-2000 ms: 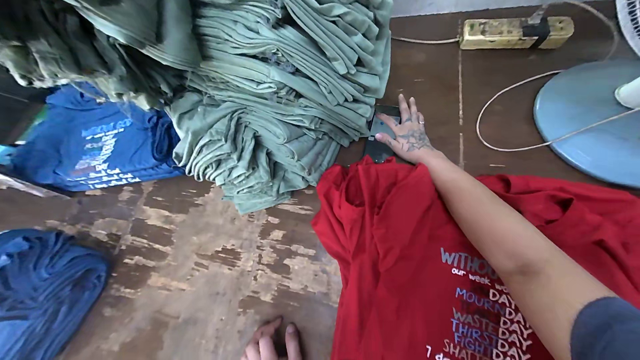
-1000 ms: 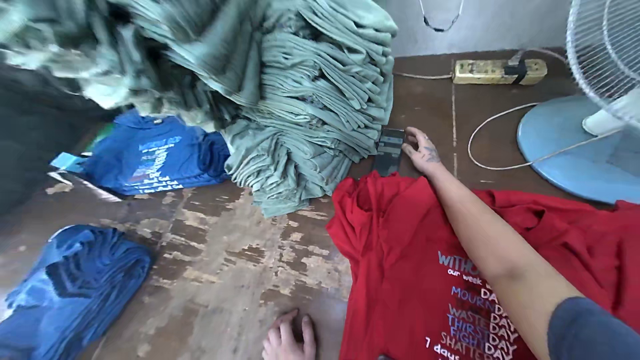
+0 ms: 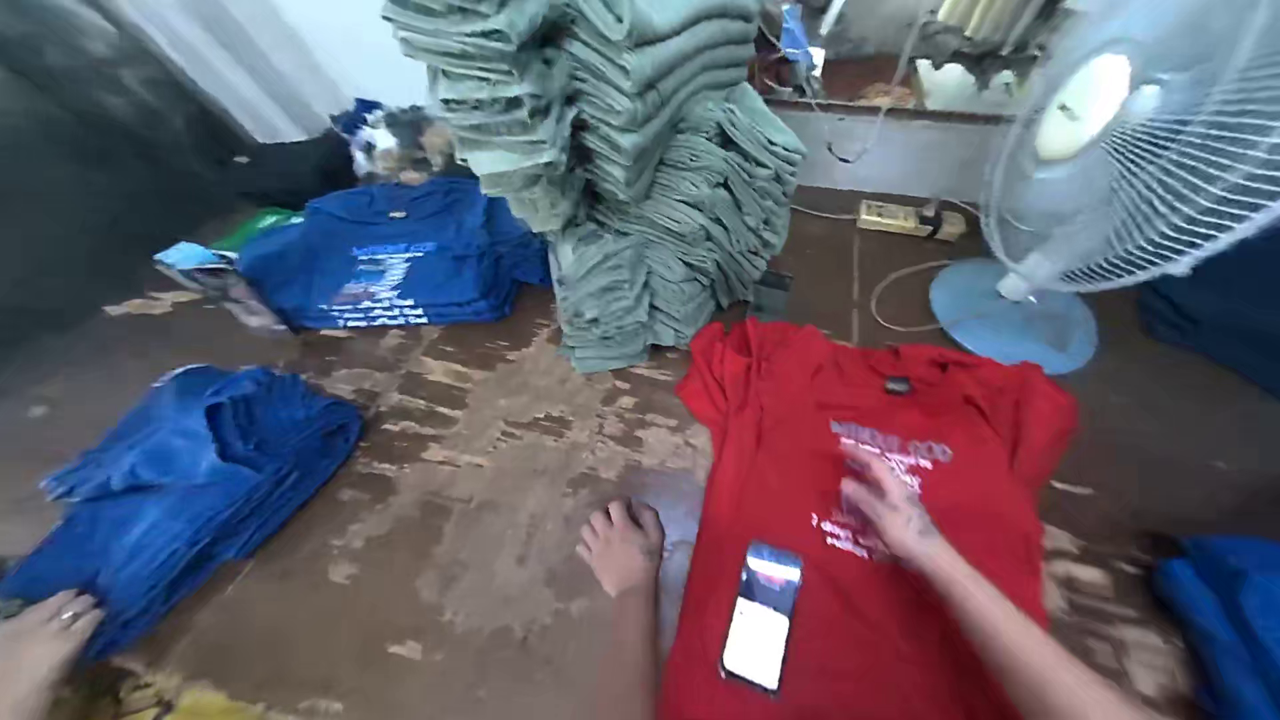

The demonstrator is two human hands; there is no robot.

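A red printed T-shirt [image 3: 930, 610] lies spread on the worn brown tabletop [image 3: 500, 560]. My right hand [image 3: 890, 505] is over the print on its chest, fingers apart and blurred, holding nothing; whether it touches the cloth is unclear. A smartphone [image 3: 760, 620] with a lit screen rests on the lower left of the shirt. Just left of the shirt, my left hand [image 3: 622, 545] rests on the tabletop with its fingers curled and nothing visibly held. Behind the shirt's left sleeve, a dark flat object [image 3: 771, 296] lies beside the green pile.
Tall stacks of folded green garments [image 3: 650, 180] stand at the back. Folded blue T-shirts [image 3: 400, 260] and a blue garment pile [image 3: 220, 460] lie left, with another person's hand [image 3: 50, 630] at that pile's edge. A white fan [image 3: 1100, 130] and a power strip [image 3: 910, 219] are back right.
My right hand has moved from the dark object by the green stack back over the red shirt. The view has shifted and now takes in the phone and another person's hand.
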